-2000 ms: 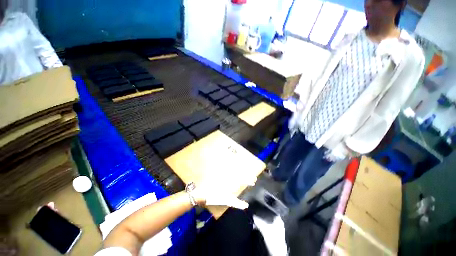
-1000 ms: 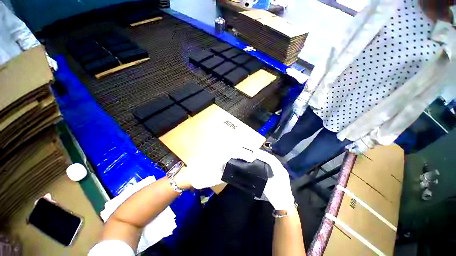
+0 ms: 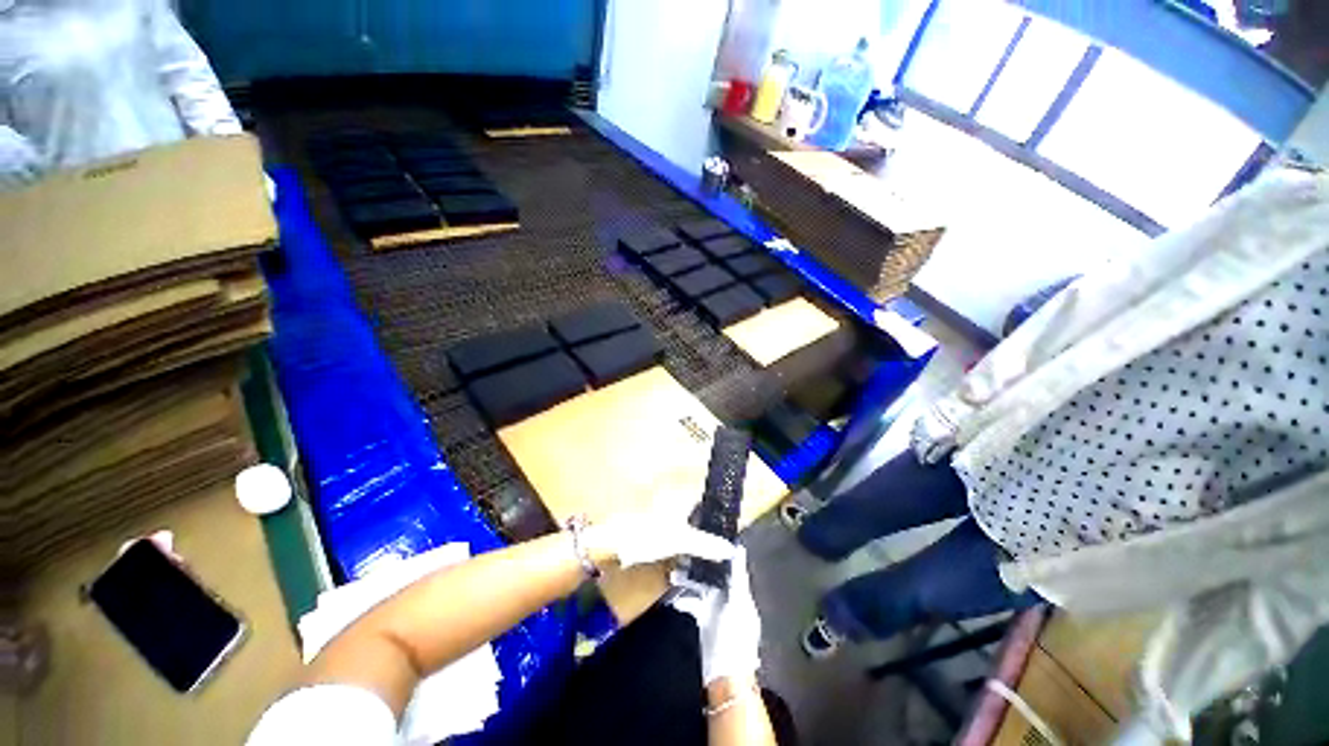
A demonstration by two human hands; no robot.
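My left hand (image 3: 649, 539), in a white glove with a bracelet at the wrist, holds a small black box (image 3: 720, 503) from its left side. My right hand (image 3: 729, 619), also gloved, holds the box's lower end. The box stands on edge, its narrow side towards me, above the near edge of a tan cardboard sheet (image 3: 627, 452). Several black boxes (image 3: 554, 357) lie in rows on the far part of that sheet, on the dark mesh conveyor (image 3: 569, 219). The near part of the sheet is bare.
More boxes on cardboard lie further back (image 3: 416, 182) and at the right (image 3: 707, 270). A cardboard stack (image 3: 131, 335), smartphone (image 3: 168, 615) and round white lid (image 3: 264, 490) are at left. Blue film (image 3: 350, 394) wraps the rail. A person (image 3: 1166, 408) stands at right, another (image 3: 102, 66) at far left.
Two seconds ago my right hand was not visible and no box showed in my left. The box has since turned from its broad face to its narrow side. The person at right is nearer.
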